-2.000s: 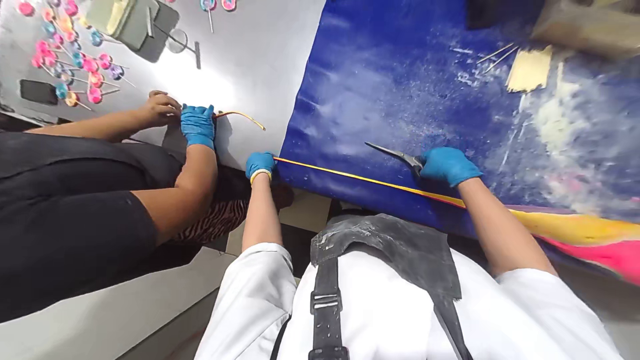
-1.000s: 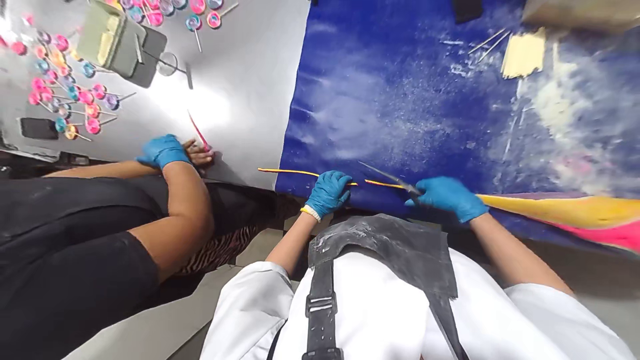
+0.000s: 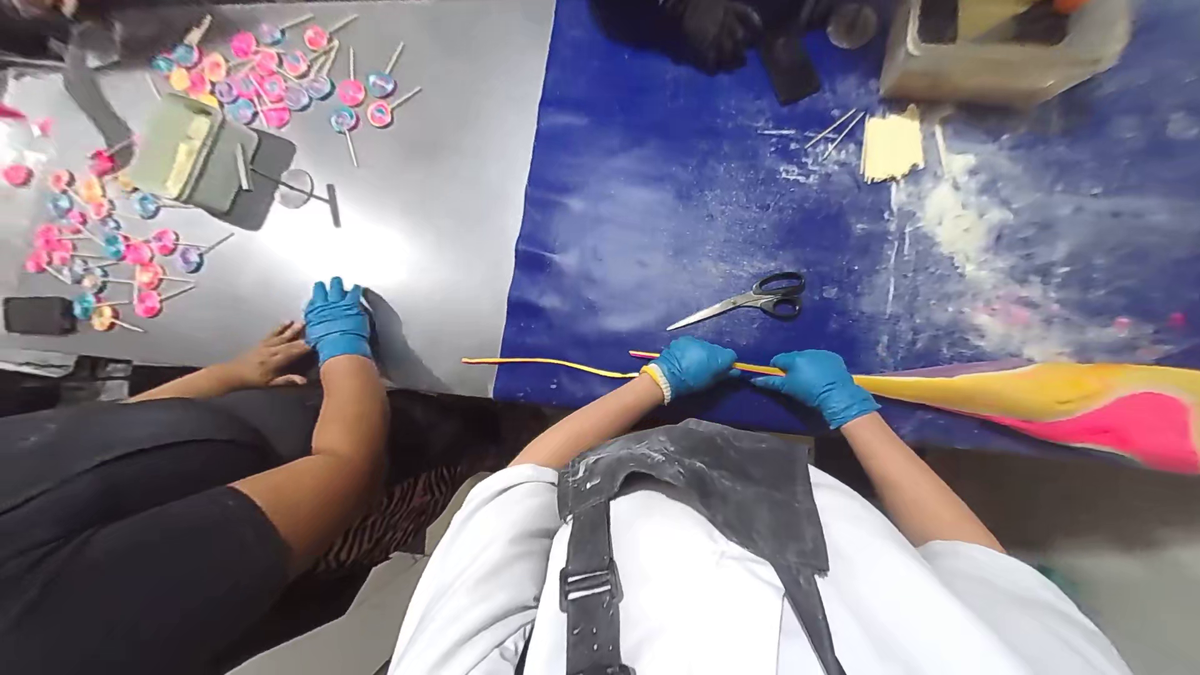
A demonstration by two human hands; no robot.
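My gloved left hand (image 3: 694, 366) is closed around the thin yellow candy rope where it leaves the thick yellow and pink candy mass (image 3: 1059, 398). Close to its right, my gloved right hand (image 3: 820, 382) has its fingertips on the same rope. A short end of the rope sticks out left of my left hand. Separate from it, a thin cut strand (image 3: 553, 362) lies with its right end by my left wrist and its left end over the metal table. Black-handled scissors (image 3: 750, 298) lie on the blue mat above my hands, in neither hand.
At left, a co-worker's gloved hand (image 3: 337, 319) and bare hand (image 3: 272, 354) rest on the metal table (image 3: 450, 187). Round lollipops (image 3: 272, 87) lie beyond, around a greenish container (image 3: 178, 150). White sticks (image 3: 892, 146) and a plastic bin (image 3: 1003, 66) are on the blue mat (image 3: 619, 234).
The scissors have left my right hand and now lie on the mat. My right hand has moved onto the rope. The co-worker's pink strand is no longer visible.
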